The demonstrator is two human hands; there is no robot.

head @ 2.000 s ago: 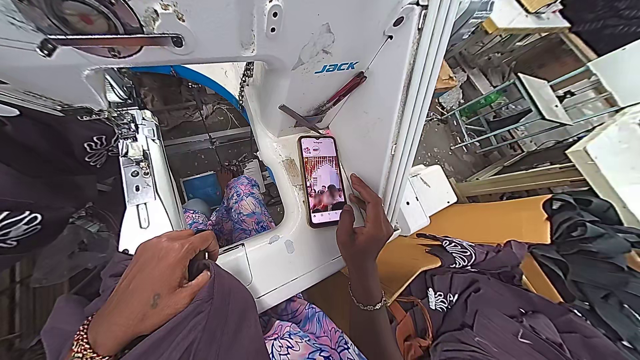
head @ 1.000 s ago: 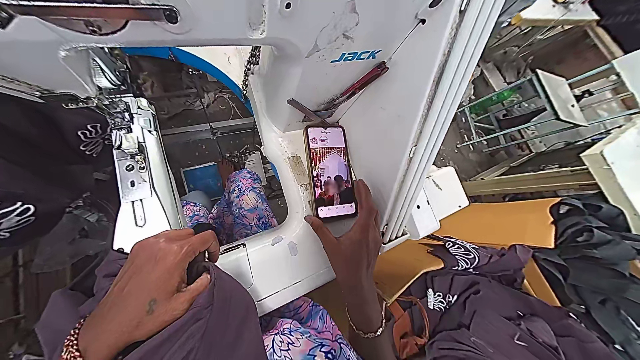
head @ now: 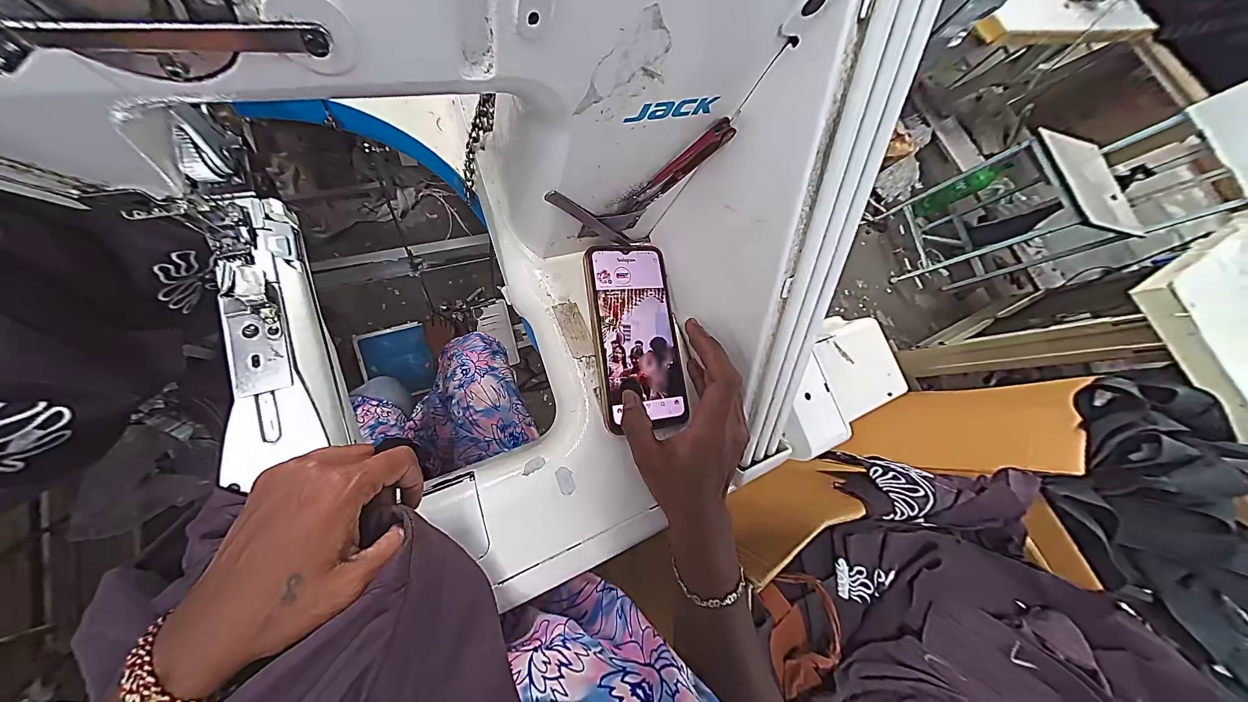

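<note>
My left hand grips the edge of a dark purple garment at the lower left, in front of the sewing machine's narrow arm. A smartphone with a lit screen lies on the white body of the Jack sewing machine. My right hand is at the phone's lower right, its thumb on the lower left of the screen and its fingers along the right edge. Just above the phone, thread snips or a similar tool with red handles rest against the machine.
More dark garments with white embroidery lie at the lower right, by an orange-yellow board. A black fabric pile is beyond them. Dark cloth hangs at the far left. A metal frame stands at the upper right.
My right hand has moved from the phone's right side to its lower end, and the thumb now lies over the screen. My left hand stays on the garment.
</note>
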